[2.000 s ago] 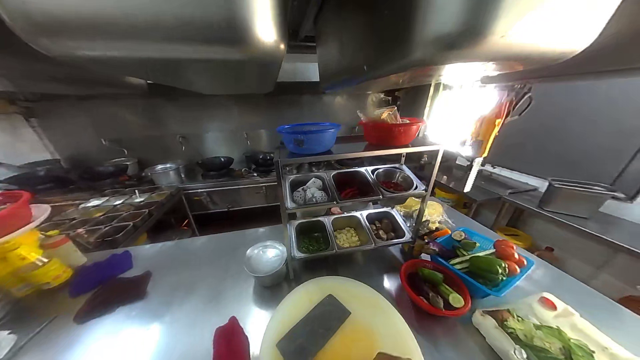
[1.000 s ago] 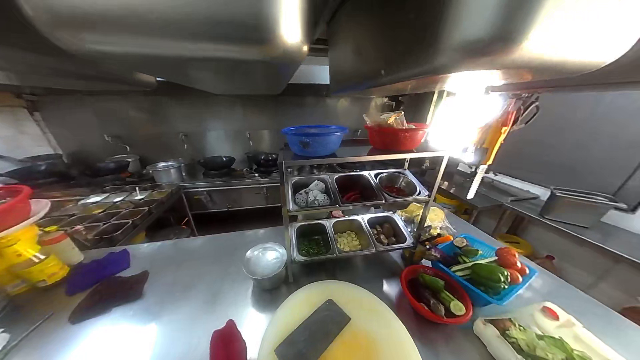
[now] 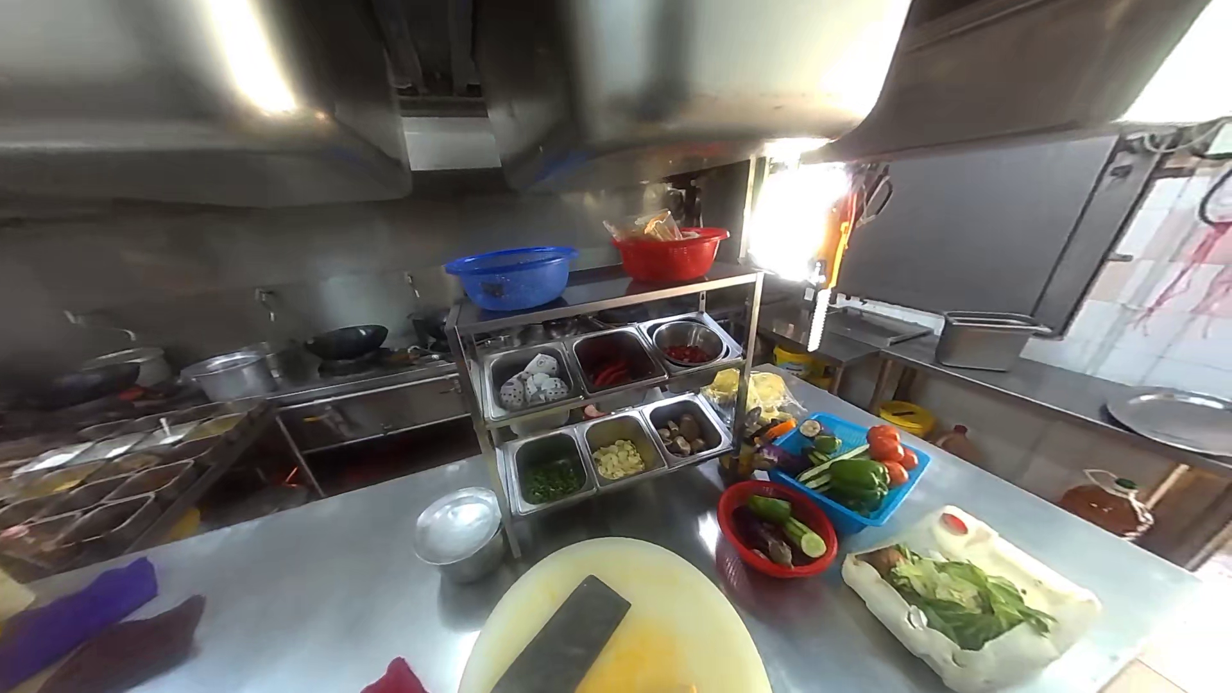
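Neither my left hand nor my right hand shows in the head view. At the bottom middle, a cleaver blade (image 3: 568, 640) lies across a round pale cutting board (image 3: 664, 587); its handle is cut off by the frame edge. Left of the board are a red cloth (image 3: 395, 677) and a lidded metal pot (image 3: 460, 534). To the right stand a red basket (image 3: 778, 529) with cucumber and eggplants, a blue basket (image 3: 847, 472) with green peppers and tomatoes, and a cut-open white container (image 3: 972, 587) with leafy greens.
A two-tier metal rack (image 3: 606, 399) holds several steel pans of ingredients behind the board. On its top shelf are a blue basin (image 3: 513, 279) and a red basin (image 3: 671, 255). A purple cloth (image 3: 82, 616) and a dark cloth (image 3: 125, 650) lie at left; range hoods (image 3: 674, 87) hang overhead.
The view has turned to the right, bringing a round metal tray and a jug at the far right into sight. No object has plainly moved.
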